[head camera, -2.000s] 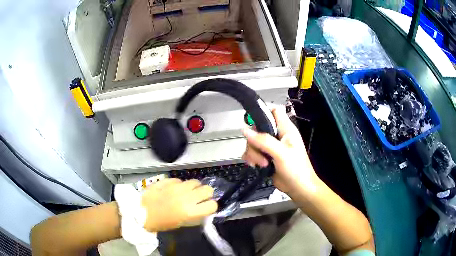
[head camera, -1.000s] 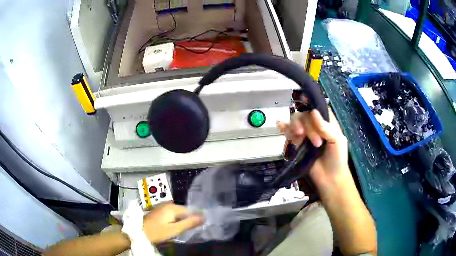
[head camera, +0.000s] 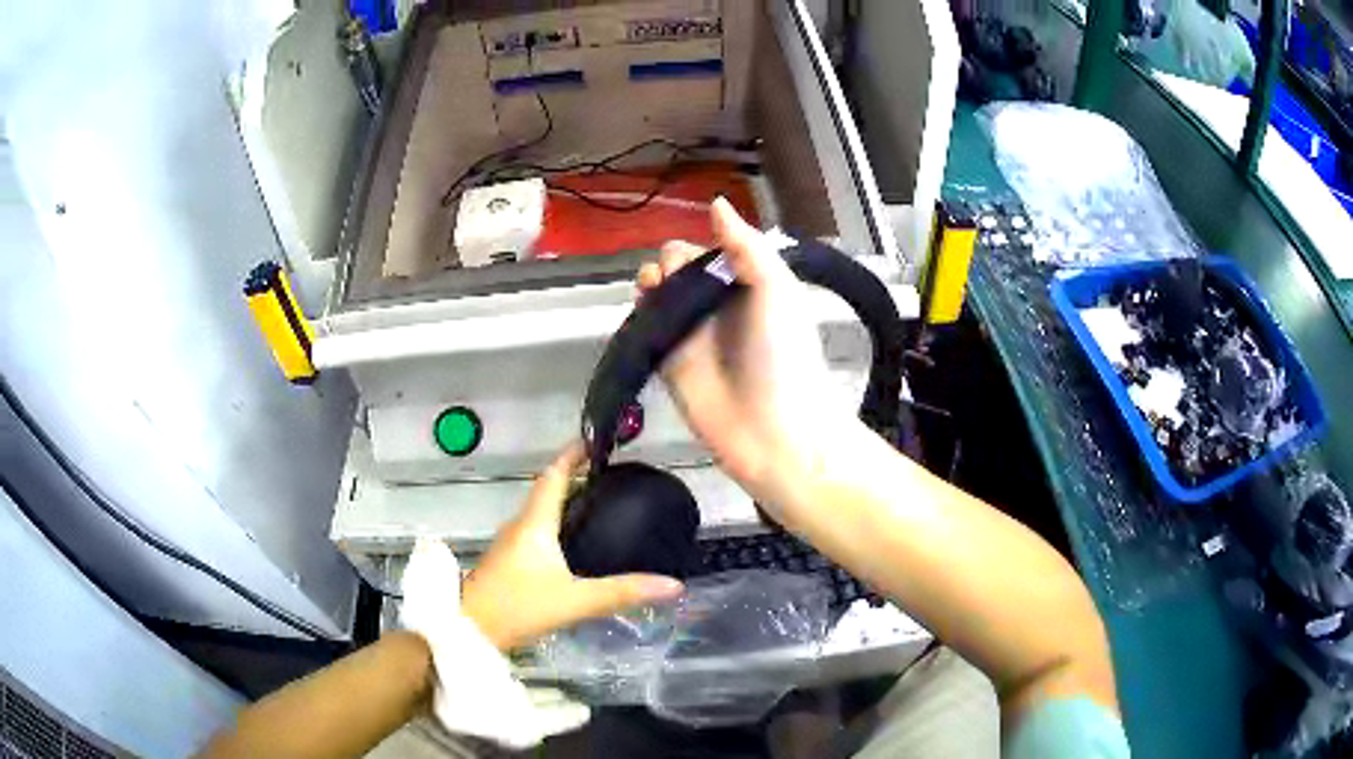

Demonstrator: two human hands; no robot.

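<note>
The black headphones (head camera: 638,519) are held up in front of the cream chamber's front panel. My right hand (head camera: 735,356) grips the padded headband near its top. My left hand (head camera: 549,571) is around the outer side of the left ear cup, thumb below it and fingers beside it. The other ear cup is hidden behind my right forearm. A clear plastic bag (head camera: 698,645) lies below the ear cup, over the front shelf, and touches or nearly touches my left hand.
The chamber (head camera: 594,304) is open, with a white block (head camera: 500,221), red mat (head camera: 631,220) and black cables inside. Yellow-black bars (head camera: 281,320) stand at both front corners. A keyboard (head camera: 772,556) lies on the shelf. A blue tray (head camera: 1180,482) of small parts sits right.
My right hand has moved left and up along the headband, and the headphones have turned. My left hand has moved from the bag to the ear cup. The bag now lies on the shelf.
</note>
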